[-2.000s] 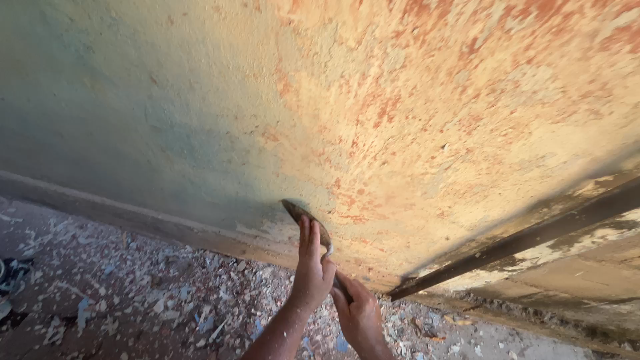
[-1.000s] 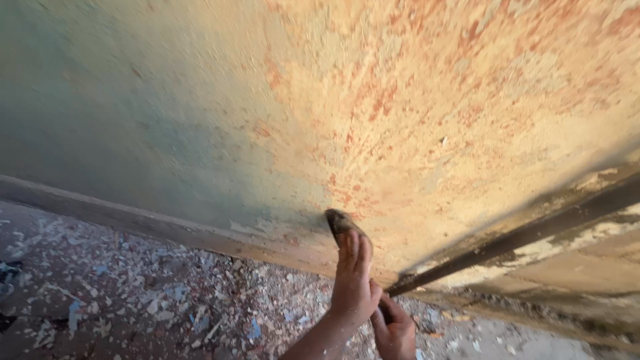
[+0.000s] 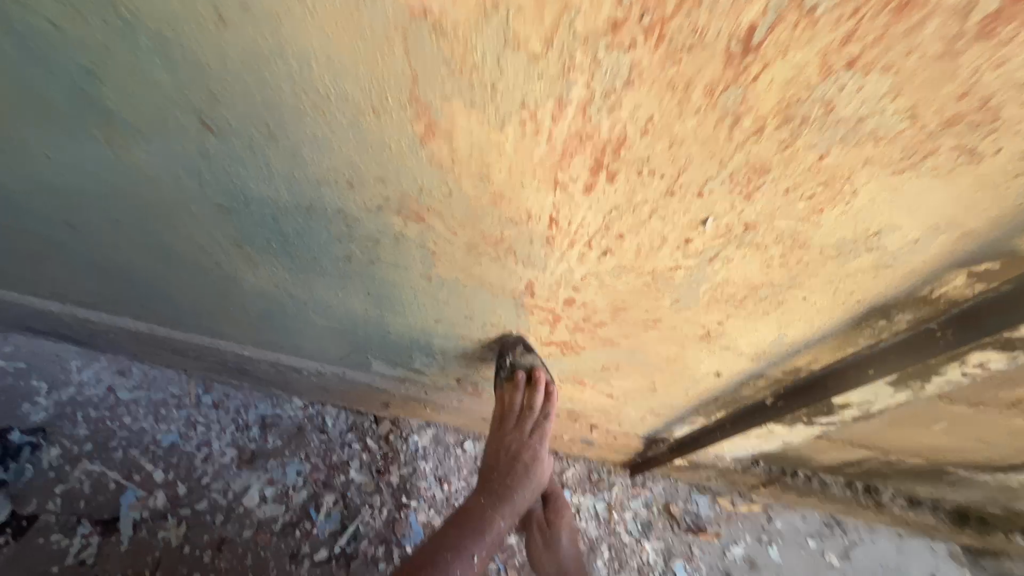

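Note:
A dark, worn metal scraping blade [image 3: 516, 352] lies against the lower part of a painted wall [image 3: 480, 200] with patchy yellow, blue-green and reddish areas. The fingers of my left hand [image 3: 518, 440] press on the flat of the blade. Below and partly behind it, my right hand [image 3: 552, 528] is closed around the tool's handle, which the hands mostly hide. The blade's tip points up the wall.
Paint flakes and chips [image 3: 320, 480] cover the floor along the wall's base ledge [image 3: 200, 344]. A dark pole or pipe [image 3: 800, 392] slants along the wall at the right. Dark items [image 3: 20, 456] lie at the far left edge.
Both hands and the scraping tool moved right along the lower wall from the earliest frame to the middle one. Since then they have shifted slightly left, and the blade points more upright than at first.

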